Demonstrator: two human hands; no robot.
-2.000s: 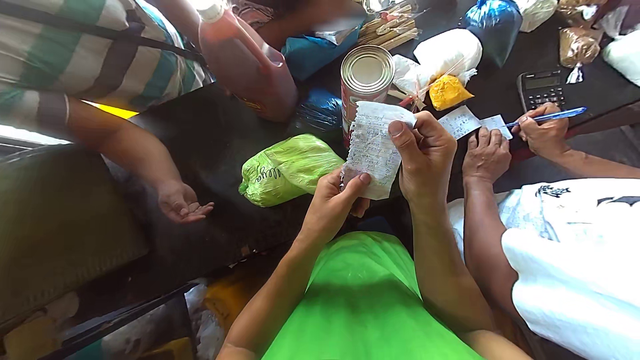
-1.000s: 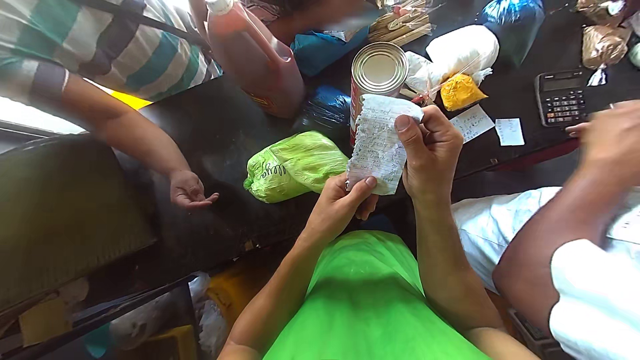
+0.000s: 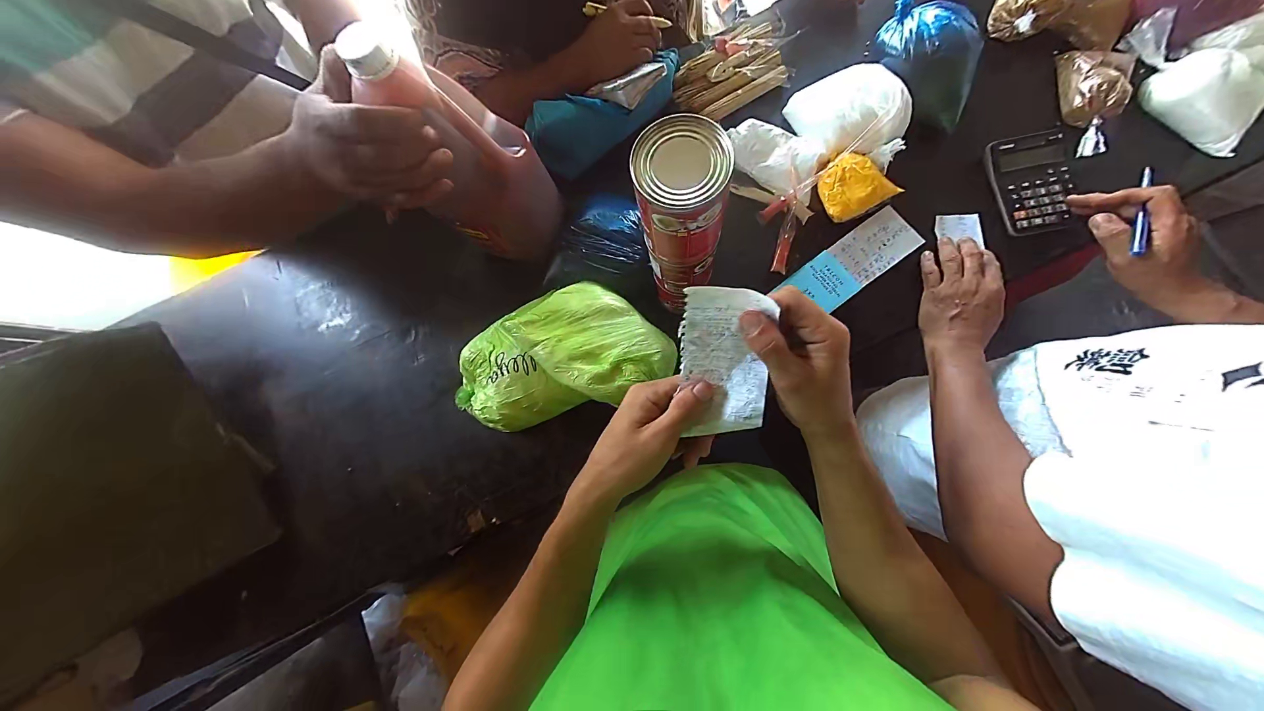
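A torn sheet of handwritten paper (image 3: 726, 360) is held up between both hands above the near edge of the dark table (image 3: 365, 415). My left hand (image 3: 647, 430) pinches its lower left corner between thumb and fingers. At its upper right edge, my right hand (image 3: 810, 355) grips it with the thumb on the front. Just left of the paper lies a green plastic bag (image 3: 568, 355) bearing writing, its contents hidden. A tall metal can (image 3: 679, 212) stands upright right behind the paper.
At right, a person's hand (image 3: 963, 296) rests on a paper slip; the other (image 3: 1145, 232) holds a pen beside a calculator (image 3: 1032, 183). At left, a person's hands (image 3: 365, 148) touch a large plastic jug (image 3: 484, 158). White bags (image 3: 849, 109), a yellow bag (image 3: 854, 188) and sticks (image 3: 731, 74) lie behind.
The person at left has brought a hand from over the table up to the jug. The person at right has moved a hand to the calculator. A blue and white paper now shows beside the can.
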